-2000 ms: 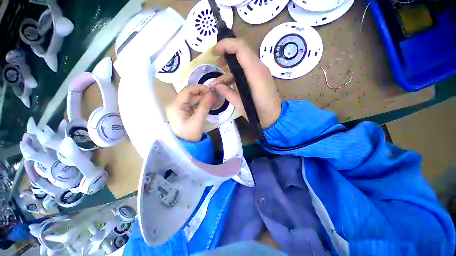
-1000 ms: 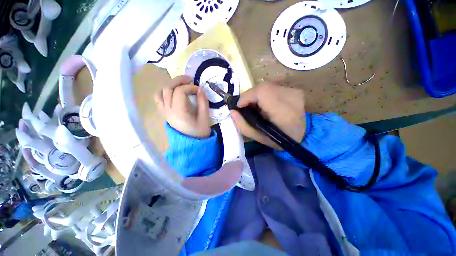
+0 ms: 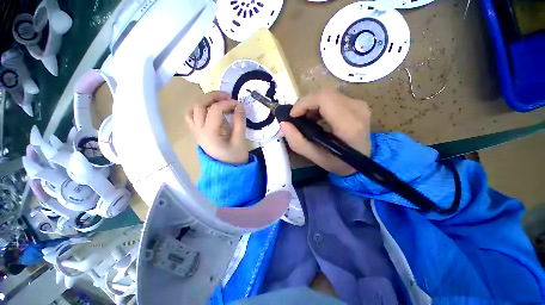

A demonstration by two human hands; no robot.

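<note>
My right hand [image 3: 334, 128] grips the black soldering iron [image 3: 352, 159], its metal tip over the middle of a white ear-cup plate [image 3: 229, 74] with a broken black ring [image 3: 259, 124]. The plate lies on a pale yellow block [image 3: 272, 50]. My left hand [image 3: 218, 128] is at the plate's left edge, thumb and fingertips close together; any wire between them is too small to tell. The white headband assembly [image 3: 152, 140] with a pink inner pad [image 3: 257, 213] arches close to the camera. Its open ear-cup housing [image 3: 209, 262] shows a circuit board [image 3: 177, 258].
A white speaker plate [image 3: 391, 44] and a perforated plate [image 3: 248, 27] lie behind the block. A curved thin wire [image 3: 425, 97] and dark specks lie on the brown board. A blue tray [image 3: 515, 77] is at right. White headphones [image 3: 74, 184] are piled at left.
Two seconds ago both hands met over the plate with the iron upright; now the right hand has turned the iron down, tip at the plate. Since one second ago, the tip has shifted slightly.
</note>
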